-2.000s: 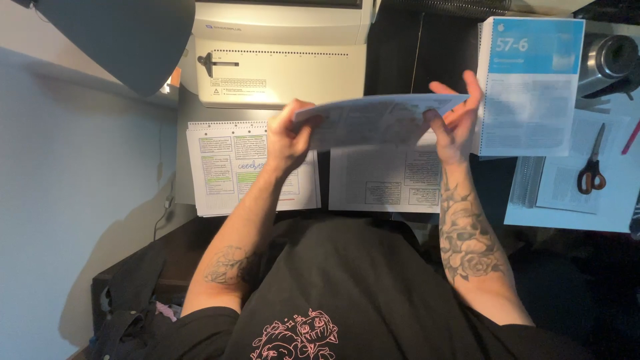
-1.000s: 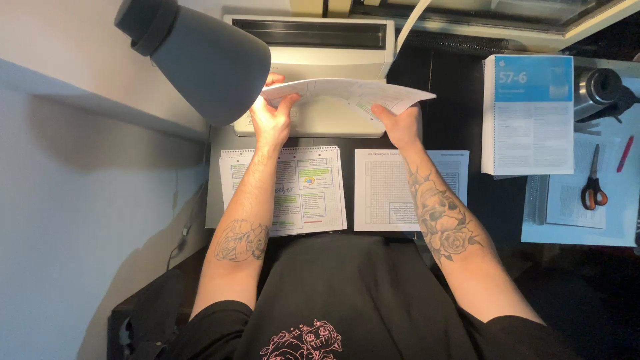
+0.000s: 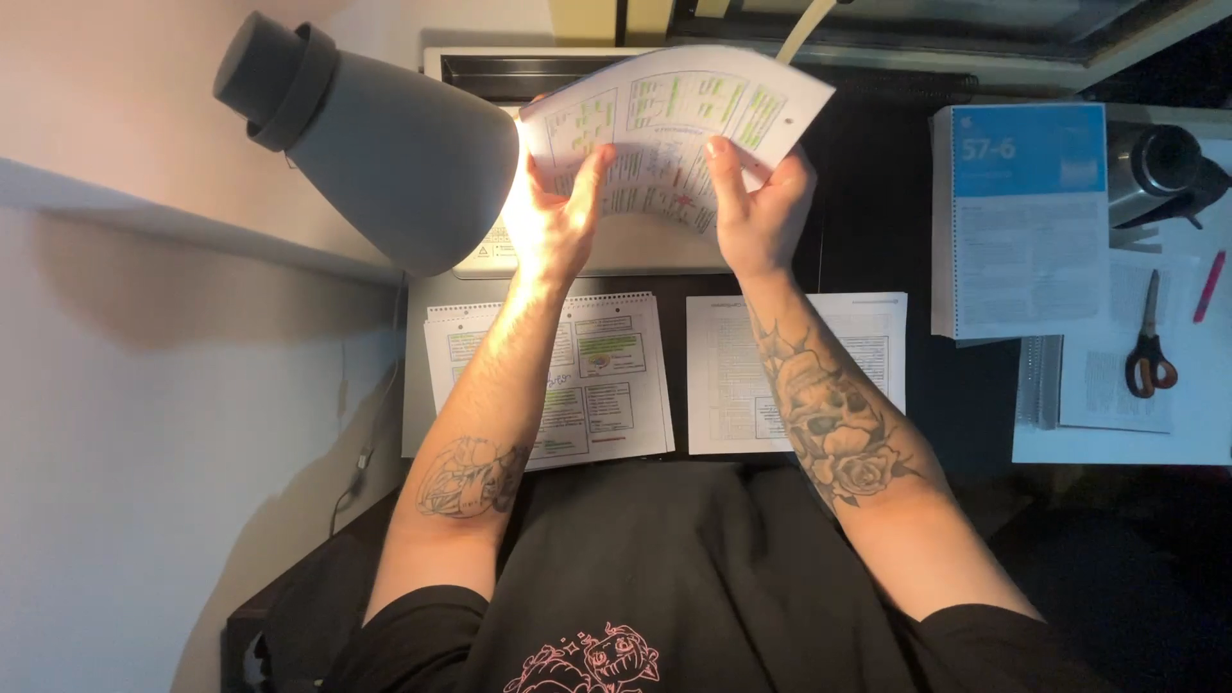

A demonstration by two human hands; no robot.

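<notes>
My left hand (image 3: 558, 217) and my right hand (image 3: 763, 207) hold a curved sheaf of printed, highlighted sheets (image 3: 664, 125) between them, thumbs on the near face. The sheaf is raised over a pale binding machine (image 3: 626, 245) and hides its middle. Below my left hand, partly under the forearm, lies a stack of highlighted sheets (image 3: 621, 414) with punched holes along its top edge. Below my right hand, partly covered by the forearm, lies another stack of printed sheets (image 3: 722, 385).
A grey lamp shade (image 3: 404, 154) hangs close by my left hand. To the right are a thick spiral-bound book (image 3: 1030, 250) with a blue-topped cover, a metal flask (image 3: 1145, 164), scissors (image 3: 1148, 356), a pink pen (image 3: 1210, 287) and more papers (image 3: 1088, 443).
The sheaf, seen nearly edge-on before, now shows its highlighted printed face and curves upward in my hands. Both hands stay on it. The view has shifted.
</notes>
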